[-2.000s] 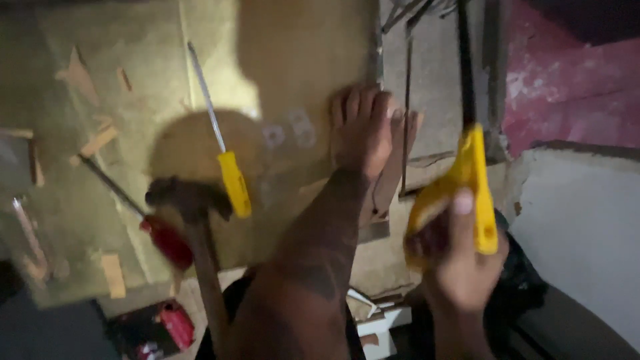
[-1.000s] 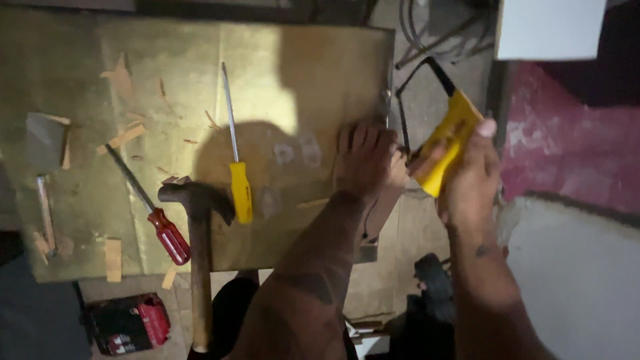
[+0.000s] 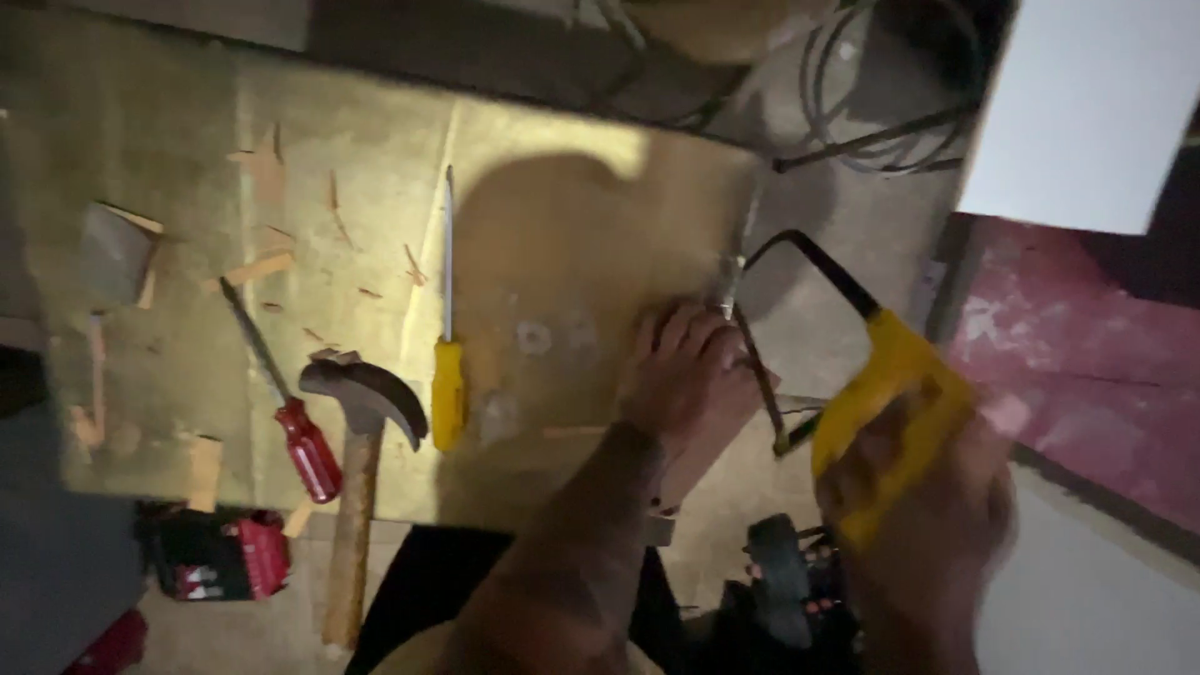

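My right hand (image 3: pixel 923 487) grips the yellow handle of a hacksaw (image 3: pixel 895 403), off the table's right edge. The saw's thin blade runs close by the fingers of my left hand (image 3: pixel 680 366), by a wooden piece at that edge. My left hand presses down on this wooden piece (image 3: pixel 717 436); blur hides whether the blade touches it. To the left on the table (image 3: pixel 572 234) lie a yellow-handled screwdriver (image 3: pixel 449 394), a claw hammer (image 3: pixel 361 469) with a wooden handle, and a red-handled screwdriver (image 3: pixel 307 450).
Wood scraps (image 3: pixel 262 267) and a grey block-like piece (image 3: pixel 117 253) lie on the left of the table. A black and red case (image 3: pixel 216 553) sits below its front edge. Coiled cable (image 3: pixel 891 84) and a white panel (image 3: pixel 1078 112) are at the upper right.
The hacksaw, upright at the table's right side two seconds ago, is now tilted, with its frame leaning to the upper left. My left hand stays on the wooden piece.
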